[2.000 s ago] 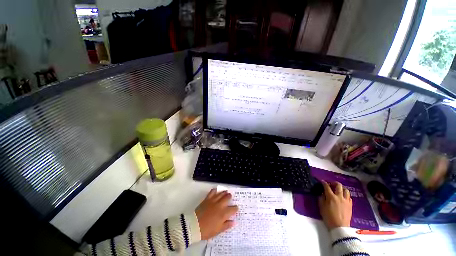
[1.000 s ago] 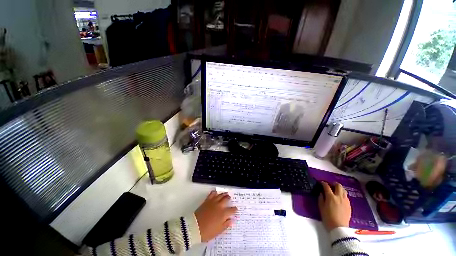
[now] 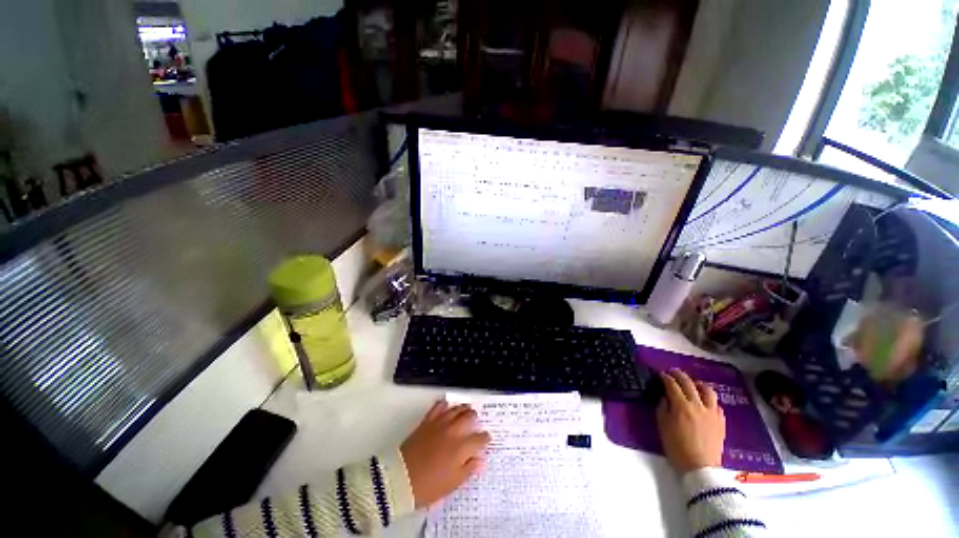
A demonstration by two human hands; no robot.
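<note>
White printed sheets (image 3: 526, 473) with dense rows lie below the black keyboard (image 3: 515, 355). A tiny dark block (image 3: 578, 441) sits on their upper right. My left hand (image 3: 446, 452) rests flat on the sheets' upper left edge, holding nothing. My right hand (image 3: 691, 420) is over the black mouse (image 3: 654, 391), fingers curved on it and partly hiding it, on the purple mouse pad (image 3: 749, 420). The monitor (image 3: 552, 210) shows a white document page with a small dark picture. A red pen (image 3: 778, 477) lies right of my right wrist.
A yellow-green water bottle (image 3: 318, 326) and a flat black slab (image 3: 237, 462) are at left. Plastic bags (image 3: 391, 289) lie behind the keyboard. A pale flask (image 3: 676, 286), a crowded pen holder (image 3: 741, 317), a round red-and-black item (image 3: 796, 415) and a dark blue file rack (image 3: 841, 315) are at right.
The monitor page now shows a small dark picture in place of the jacket picture of a second ago. The whole view has shifted slightly, with things lying further left. My hands keep their places.
</note>
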